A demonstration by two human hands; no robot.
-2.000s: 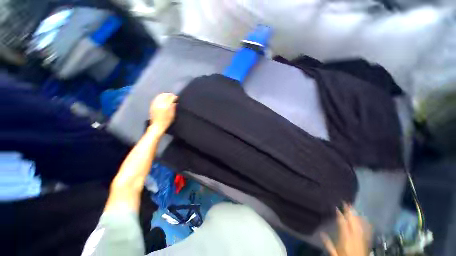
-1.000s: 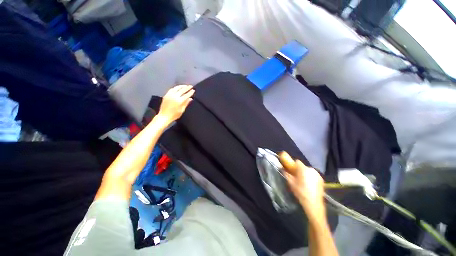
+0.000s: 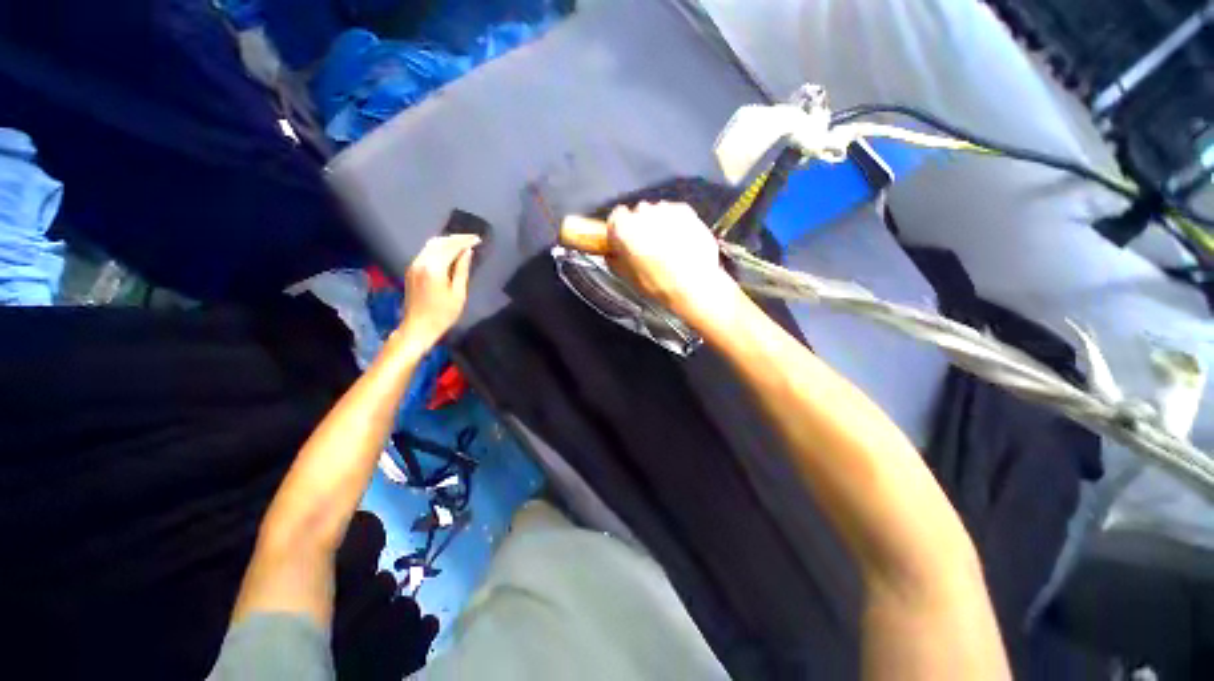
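Observation:
A black garment (image 3: 639, 439) lies spread over the grey padded ironing table (image 3: 466, 133). My right hand (image 3: 666, 253) is closed around the orange-brown handle of a silver steam iron (image 3: 626, 309), at the garment's far left end. The iron's underside is hidden. My left hand (image 3: 437, 279) is at the table's left edge, thumb and fingers pinching a small dark piece (image 3: 466, 226); I cannot tell if it is part of the garment. A pale wrapped steam hose (image 3: 932, 339) runs right from the iron.
A white wrapped joint (image 3: 772, 140) and a dark cable hang above a blue bar (image 3: 825, 200) at the far edge. More black cloth (image 3: 1012, 399) lies at right. White cloth stands behind. Dark garments (image 3: 120, 466) are at left, blue plastic (image 3: 386, 80) beyond.
My right hand has moved the iron up and left along the garment. My left hand has shifted slightly and now pinches a small dark piece. The hose now stretches across the table.

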